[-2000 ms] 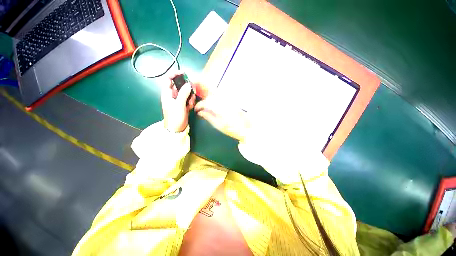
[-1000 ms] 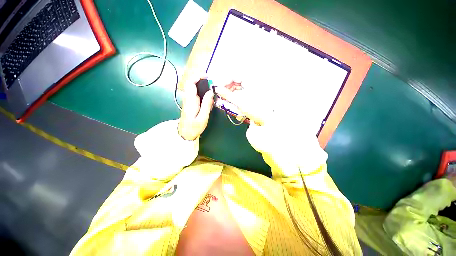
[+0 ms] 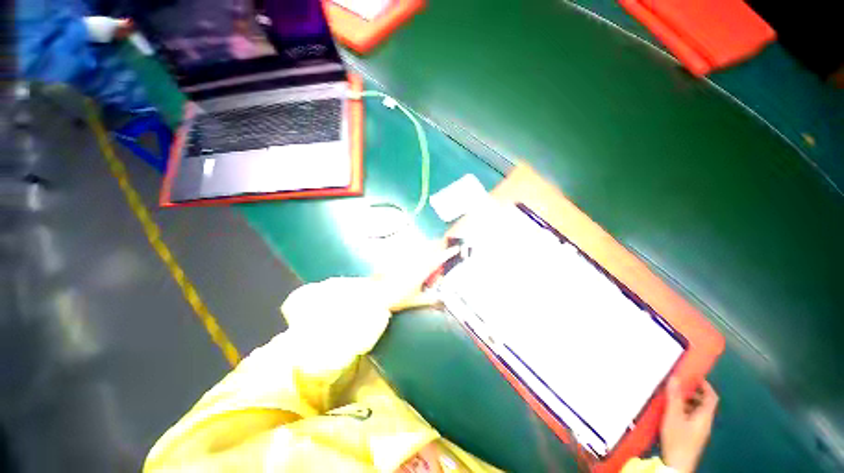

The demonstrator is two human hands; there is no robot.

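Note:
The white display panel [image 3: 564,323] with a thin dark edge lies on a red-orange foam pad [image 3: 705,344]. My left hand [image 3: 416,282] is at the panel's left corner, its fingers closed around the small black test cable connector [image 3: 452,261]; glare washes out the detail. My right hand [image 3: 689,420] is at the pad's right end with curled fingers, touching the pad's edge; whether it grips is unclear. The pale test cable [image 3: 426,162] runs from the laptop's right side and loops on the bench. The open test laptop [image 3: 268,139] shows a dark, partly purple screen.
A white card or box [image 3: 459,198] lies between the cable loop and the panel. The green conveyor belt [image 3: 555,120] runs behind. Red-orange pads [image 3: 699,32] lie across it. Another person's blue sleeve [image 3: 55,42] and hand are at upper left. A yellow floor line [image 3: 167,254] is at left.
The view has swung left and up, showing the laptop's screen. My right hand has moved from the panel's near left part to the pad's right end. My left hand remains at the left corner.

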